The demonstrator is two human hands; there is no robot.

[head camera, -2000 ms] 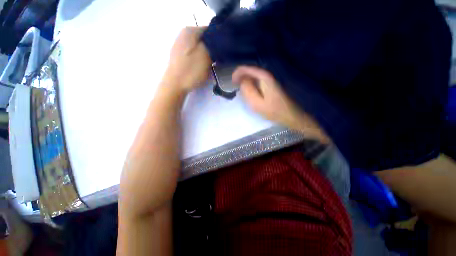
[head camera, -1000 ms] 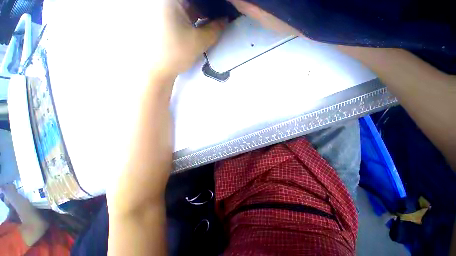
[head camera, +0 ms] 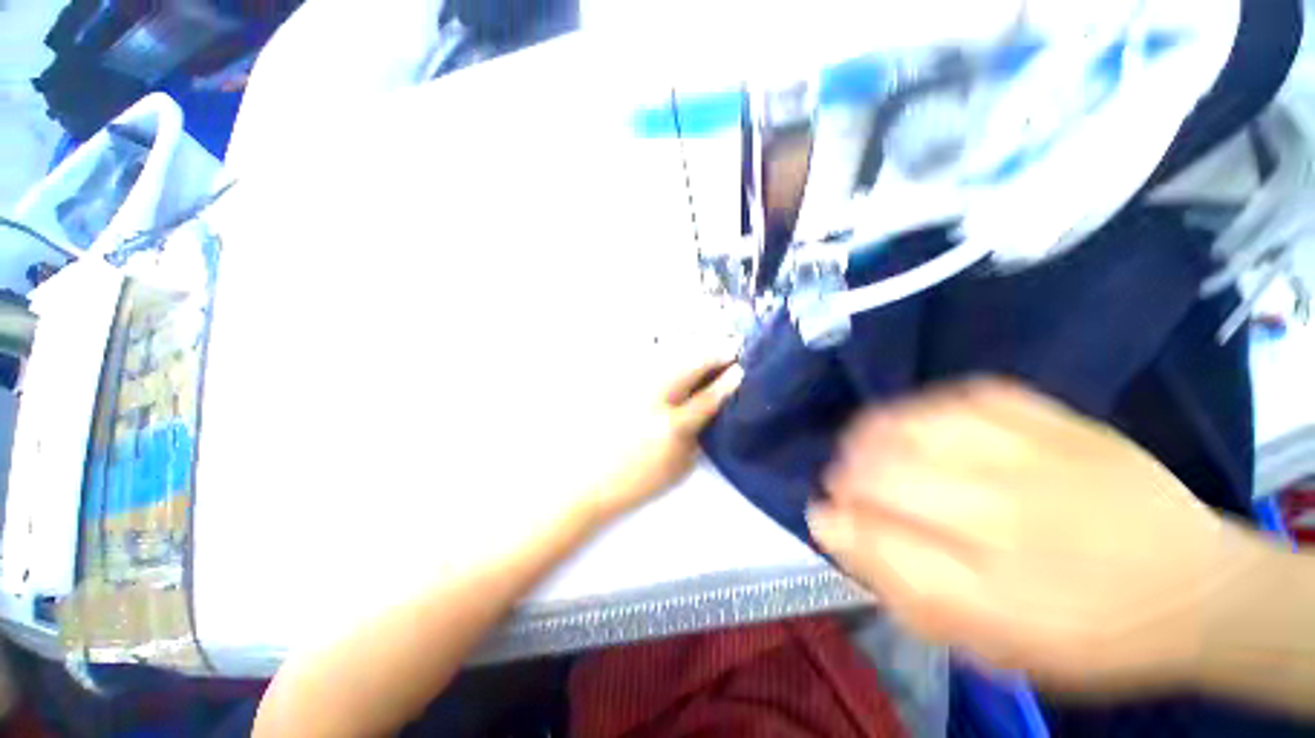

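Observation:
The dark navy garment piece [head camera: 1010, 325] lies under and right of the white sewing machine head [head camera: 1067, 130], its left corner by the presser foot [head camera: 764, 296]. My left hand [head camera: 671, 433] has its fingertips at the garment's left edge, just below the foot, pinching it. My right hand [head camera: 995, 526] is blurred and lies over the garment's front part, fingers curled; whether it grips the cloth cannot be told.
Taped cardboard [head camera: 137, 476] with a blue band stands at the left. The ruler tape [head camera: 678, 613] runs along the table's front edge. White strips [head camera: 1269, 216] hang at the right. Red checked cloth [head camera: 736, 685] covers the lap, with a blue bin [head camera: 995, 702] beside it.
The view has shifted so the machine head and foot show. The garment now lies at the foot, my left hand is by its edge, and my right hand has come in over it.

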